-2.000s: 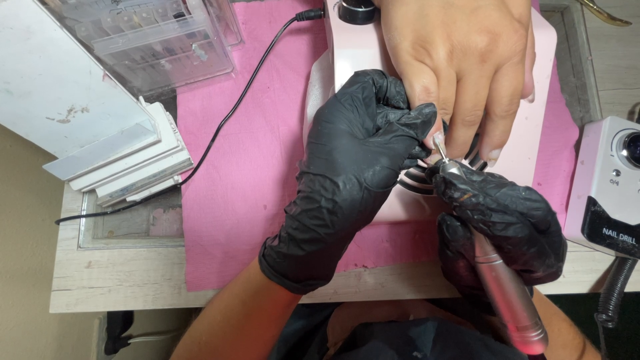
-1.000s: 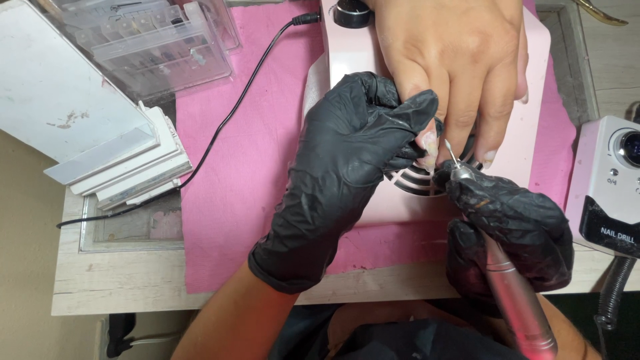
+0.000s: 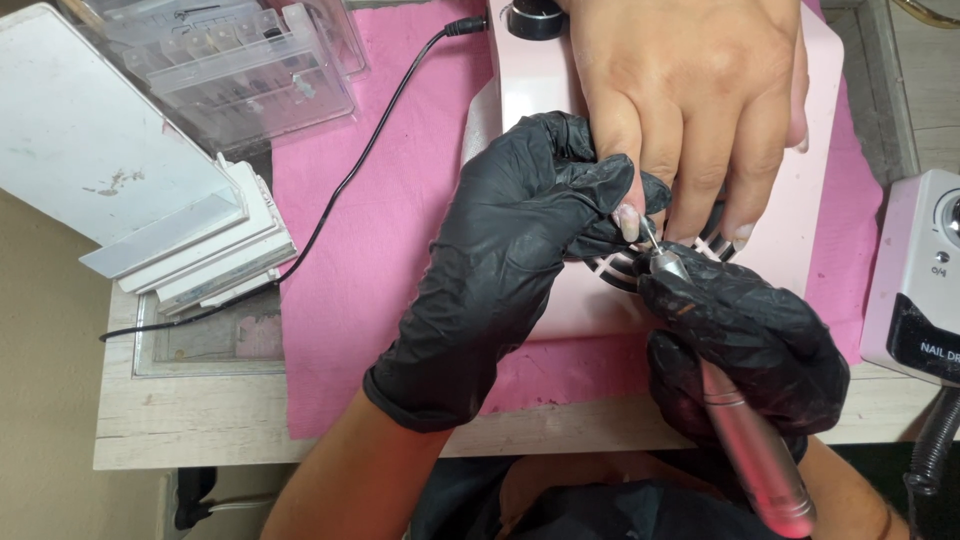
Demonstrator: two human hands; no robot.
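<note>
My left hand (image 3: 517, 247), in a black glove, grips the end of one finger of another person's hand (image 3: 690, 82) between thumb and fingers. That finger's nail (image 3: 627, 223) shows between the gloved fingertips. In my right hand (image 3: 742, 337), also gloved in black, is a nail drill handpiece (image 3: 754, 442), held like a pen. Its thin metal bit (image 3: 650, 234) is at the side edge of the nail; whether it touches cannot be told. The other person's hand lies palm down over a pink-and-white nail dust collector (image 3: 585, 300) with a black fan grille (image 3: 615, 274).
A nail drill control unit (image 3: 915, 262) stands at the right with its coiled cord (image 3: 934, 442). Clear plastic cases (image 3: 255, 82) and stacked white boxes (image 3: 210, 247) are at the left. A black cable (image 3: 349, 176) crosses the pink cloth (image 3: 352, 300).
The bit, held away from the gripped nail one second ago, is now at its side edge. My left hand keeps its grip on the finger.
</note>
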